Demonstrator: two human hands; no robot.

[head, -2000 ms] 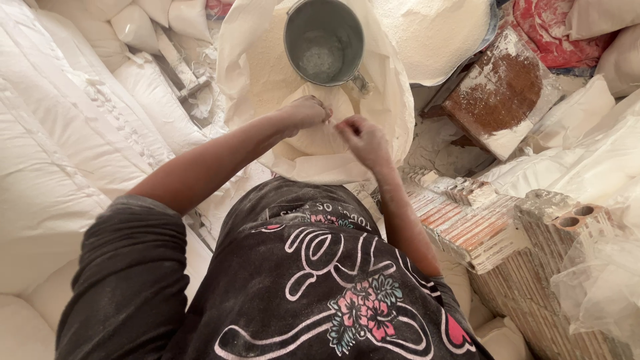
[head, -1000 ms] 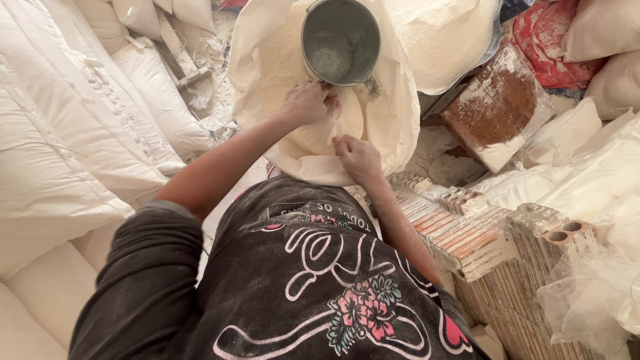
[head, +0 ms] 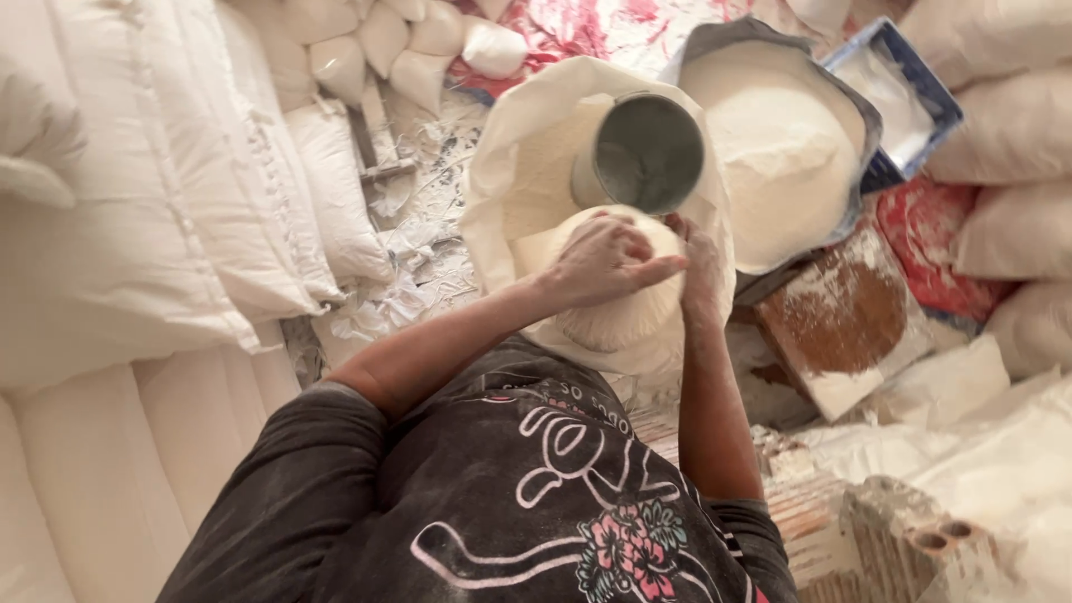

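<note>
A large open white sack (head: 494, 188) of pale powder stands before me. In its mouth a metal can (head: 586, 163) lies tilted, its opening toward me. A filled, rounded plastic bag (head: 615, 322) of powder rests against the near side of the sack. My left hand (head: 607, 260) lies over the top of this bag with its fingers curled; what they grip is hidden. My right hand (head: 697, 251) is at the bag's right side, near the can's rim, its fingers partly hidden.
Right of the sack stands a second open sack (head: 779, 159) of powder, with a blue crate (head: 946, 126) behind it. A brown, powder-covered block (head: 837, 310) and hollow bricks (head: 888, 536) are at the right. Large white sacks (head: 167, 167) fill the left; small filled bags (head: 419, 79) lie at the back.
My left hand has moved from the bag's tied-looking top to lie across the bag, and my right hand has moved up along its side. The view has shifted.
</note>
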